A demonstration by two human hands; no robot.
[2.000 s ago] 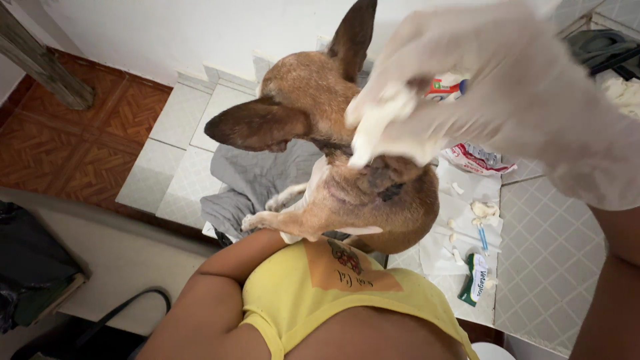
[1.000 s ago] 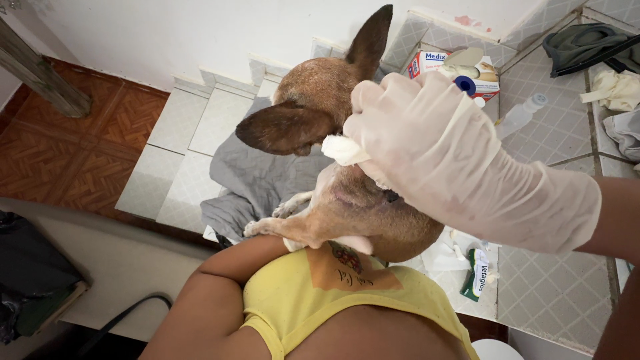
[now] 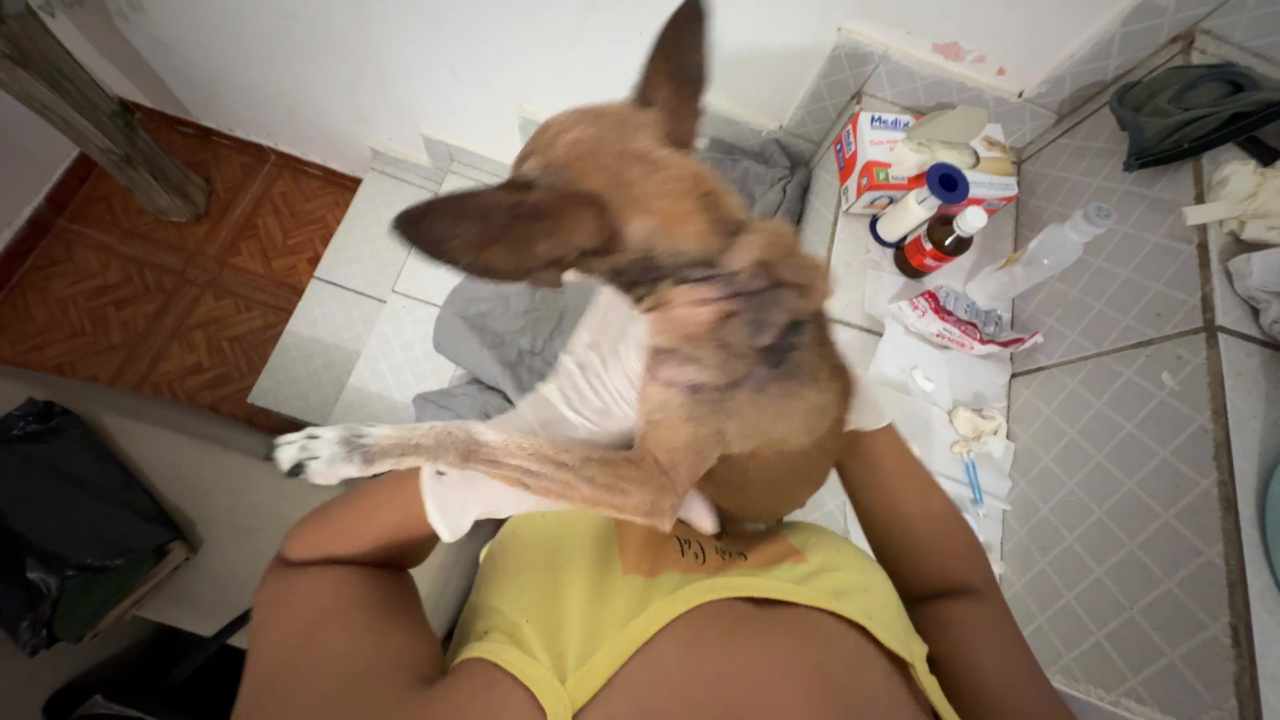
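Note:
A brown dog [image 3: 740, 400] sits close against my chest, its head turned away and its foreleg stretched to the left over my forearm. Dark, bare-looking skin shows on its neck and shoulder. My left hand [image 3: 580, 390], in a whitish glove, is around the dog's chest, behind the foreleg; its fingers are hidden under the dog's neck. My right hand [image 3: 865, 385] is gloved too and lies at the dog's right side, mostly hidden behind its body. Whether it holds anything cannot be seen. A grey cloth [image 3: 510, 330] is under and behind the dog.
On the tiled surface at right are a Medix glove box [image 3: 870, 165], a roll of tape [image 3: 915, 210], a brown bottle [image 3: 940, 243], a clear plastic bottle [image 3: 1050, 250], a torn wrapper [image 3: 960, 320] and used cotton [image 3: 975, 422] beside blue-tipped sticks [image 3: 972, 480]. A dark mask-like cloth [image 3: 1185, 110] lies farther right.
My right hand, above the dog's neck with white cotton or gauze in it before, has moved down to the dog's side. The dog sits higher, and my left glove now shows at its chest.

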